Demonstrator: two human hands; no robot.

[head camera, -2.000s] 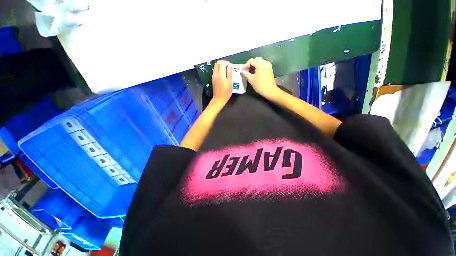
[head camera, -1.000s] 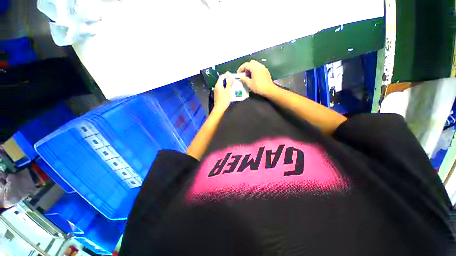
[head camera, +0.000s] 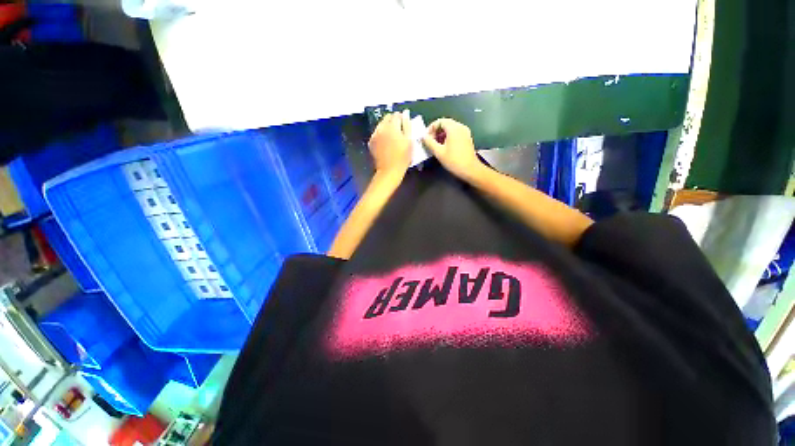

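A small white carton (head camera: pixel 417 142) is between my two hands at the green front edge of the workbench. My left hand (head camera: pixel 391 142) grips it from the left side. My right hand (head camera: pixel 452 145) has its bent fingers at the carton's upper right. The carton's flaps and contents are too small and bright to make out, and my fingers hide part of it. Its printed mark does not show clearly.
A large blue crate (head camera: pixel 113 253) stands to the left with rows of small white cartons (head camera: pixel 174 235) inside. The white bench top (head camera: pixel 436 52) lies ahead, with a plastic bag (head camera: pixel 157 8) at its far left corner. A pale sheet (head camera: pixel 737 235) hangs at the right.
The view has shifted, so the bench and crate sit differently in the picture. The carton is turned, and its green printed mark no longer shows clearly. Both hands stay at it.
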